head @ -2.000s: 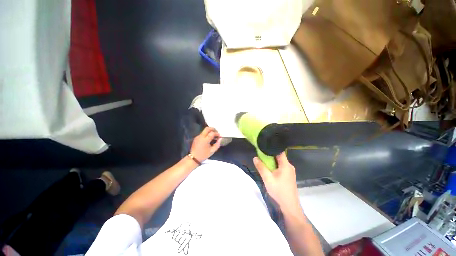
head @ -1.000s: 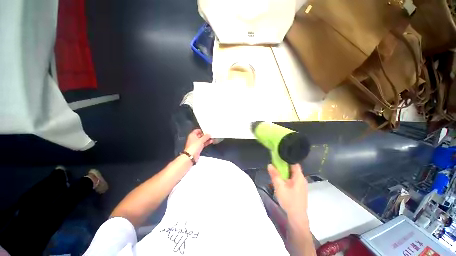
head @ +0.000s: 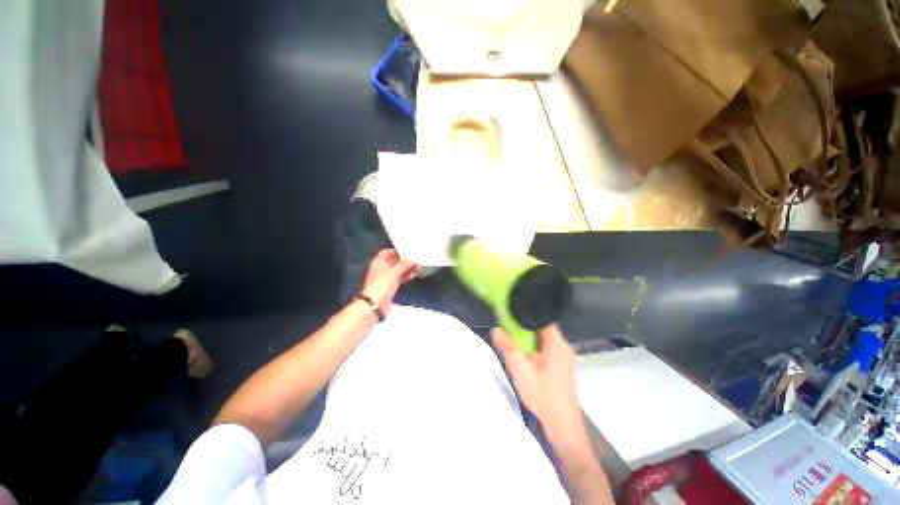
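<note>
A cream handbag [head: 444, 197] lies flat at the near edge of the pale table, washed out against it, with a pale round handle [head: 476, 134] beyond it. My left hand [head: 387, 272] pinches the bag's near left corner. My right hand [head: 541, 357] is shut on the handle of a lime-green hot air blower [head: 486, 281]. The blower's dark front end is over the bag's near part. Its round black rear end faces up. Whether the blower touches the bag cannot be told.
Another cream bag [head: 493, 39] stands at the far end. Brown bags [head: 681, 79] with trailing straps are piled at far right. A blue bin [head: 398, 81] is at the table's left edge. A white-topped surface [head: 651, 404] and a framed sign [head: 801, 466] are near right. A person's shoe [head: 193, 353] shows at left.
The blower first moved right and towards me, then back left over the bag's near part. My left hand stays at the bag's corner. The view has shifted slightly.
</note>
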